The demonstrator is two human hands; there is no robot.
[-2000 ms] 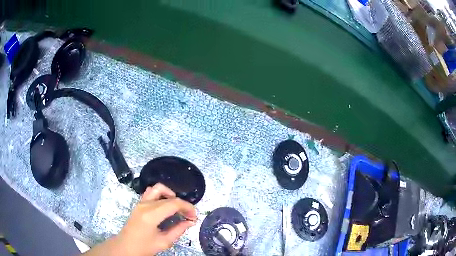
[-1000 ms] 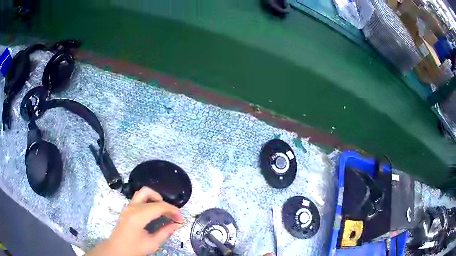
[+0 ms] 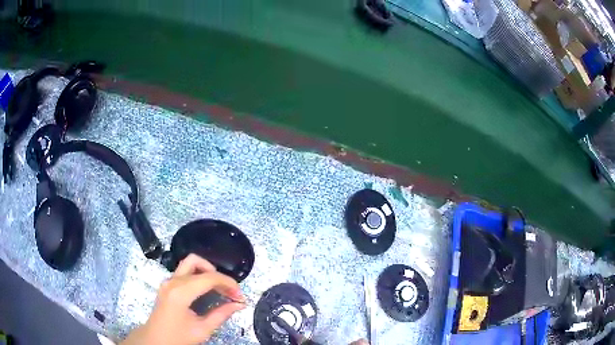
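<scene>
My left hand (image 3: 185, 306) pinches a small dark piece (image 3: 208, 302), with a thin strand at its tip, just left of a speaker plate (image 3: 286, 311). This plate is a black disc with a silver ring and a white label. A dark pen-like tool (image 3: 295, 335) rests its tip at the ring; its rear is cut off by the bottom edge. Only a bit of my right hand (image 3: 360, 342) shows at that edge, so its grip is hidden. A glossy black earcup (image 3: 212, 250) lies behind my left fingers, joined to a headband (image 3: 116, 162).
Two more speaker plates (image 3: 371, 221) (image 3: 402, 292) lie to the right. Beyond them is a blue tray (image 3: 450, 269) with a dark grey box (image 3: 539, 269) and a yellow sponge (image 3: 473, 312). More headphone parts (image 3: 59, 232) lie at left. A green conveyor (image 3: 270, 81) runs behind the bubble wrap.
The view has shifted, so the bench items sit further left in the picture. A bit of my right hand has come into view at the bottom. My left hand keeps its pinch.
</scene>
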